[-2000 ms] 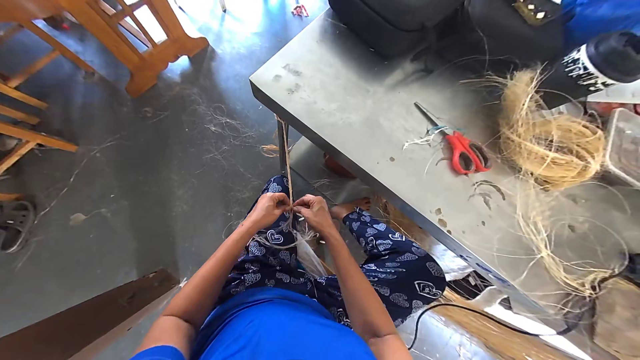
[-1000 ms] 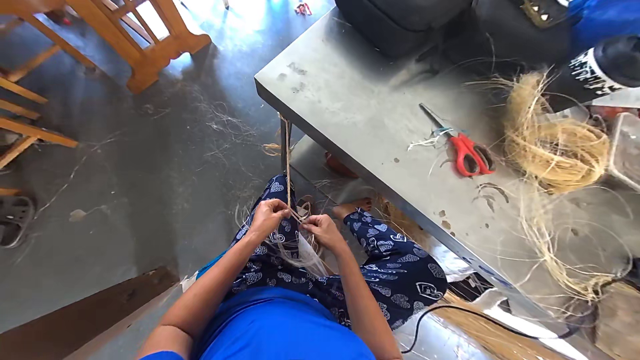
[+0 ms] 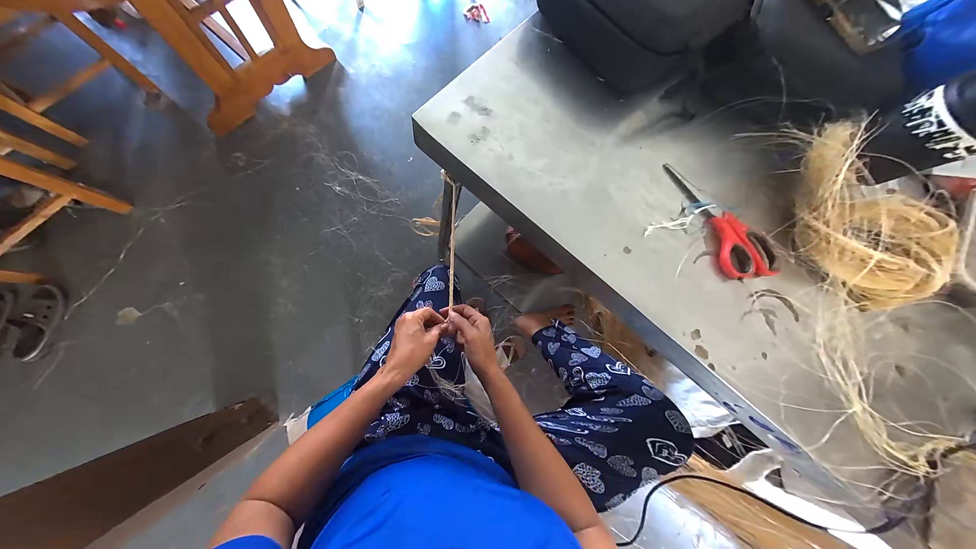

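A narrow braided fiber cord runs from the table leg below the corner down to my lap. My left hand and my right hand meet at its lower end, both pinching it between the fingertips. Loose pale strands hang beneath the hands over my patterned trousers. Scissors with red handles, a bit of white thread by the blades, lie on the grey table. Right of them rests a coil of straw-colored fiber.
Black bags and a black bottle with white markings stand at the table's back right. Wooden chairs are at the upper left, a sandal at the far left. Stray fibers lie on the floor. A black cable curves at lower right.
My hands were slightly apart with loops of strand between them one second ago; now they are together at the cord. The scissors and the coil have not moved.
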